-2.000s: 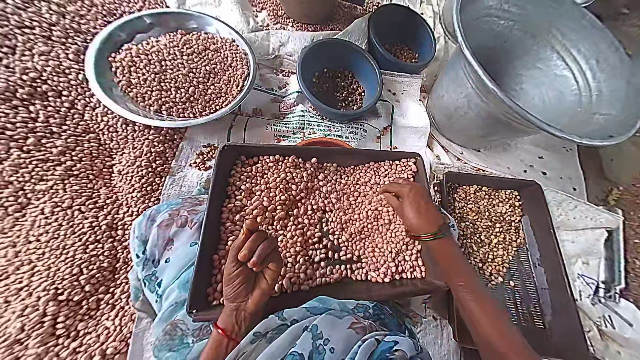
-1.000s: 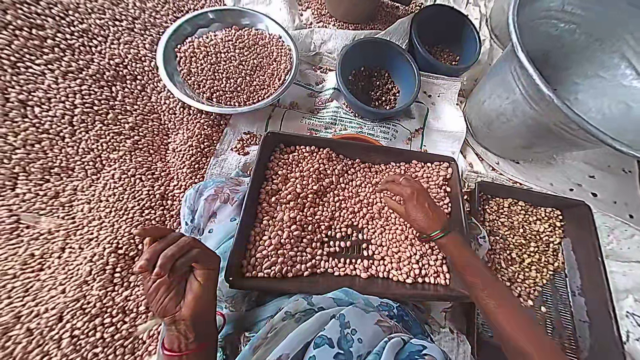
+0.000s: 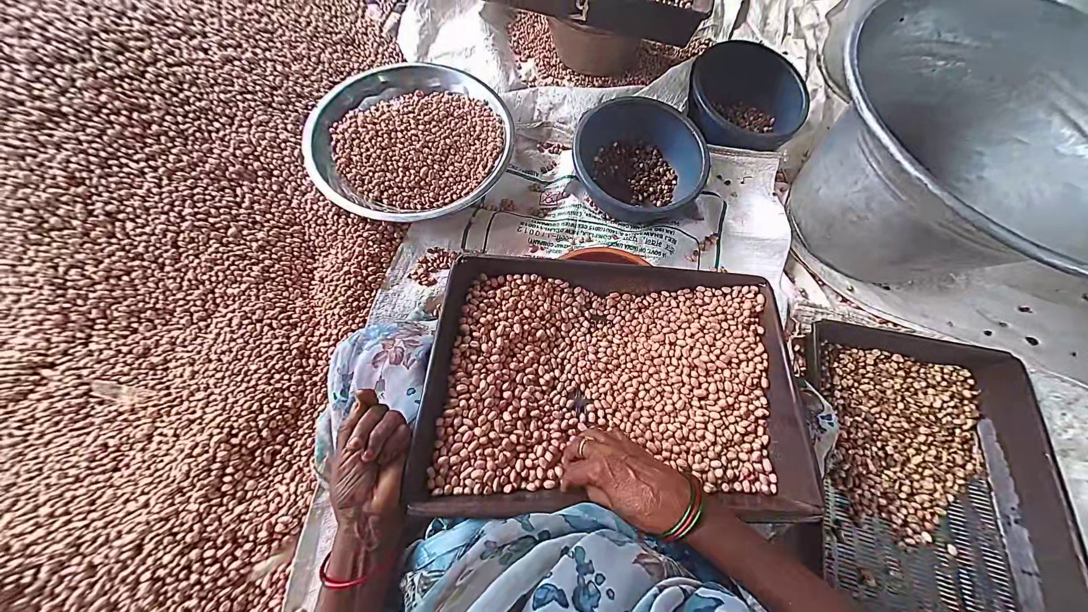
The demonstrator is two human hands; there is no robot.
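A dark rectangular tray (image 3: pixel 799 484) full of pinkish-brown nuts or seeds (image 3: pixel 680 365) rests on my lap over blue floral cloth (image 3: pixel 561 561). My right hand (image 3: pixel 633 480) touches the seeds near the tray's front edge, fingers bent down; whether it pinches any is hidden. My left hand (image 3: pixel 367 463) is raised just outside the tray's left side with its fingers curled in; whether something is inside them does not show. A second dark tray (image 3: pixel 1011 382) with a slotted bottom, to the right, holds yellowish-brown pieces (image 3: pixel 901 433).
A huge heap of the seeds (image 3: pixel 170 297) covers the left. Beyond the tray stand a steel basin (image 3: pixel 327 183) of seeds and two blue bowls (image 3: pixel 586 174) (image 3: pixel 799 119) with darker pieces, on printed white sacking (image 3: pixel 756 221). A large metal tub (image 3: pixel 892 195) stands at the back right.
My right hand has moved from the tray's right half toward me, to the front edge. Thinner spots among the seeds have shifted. The view has swung left.
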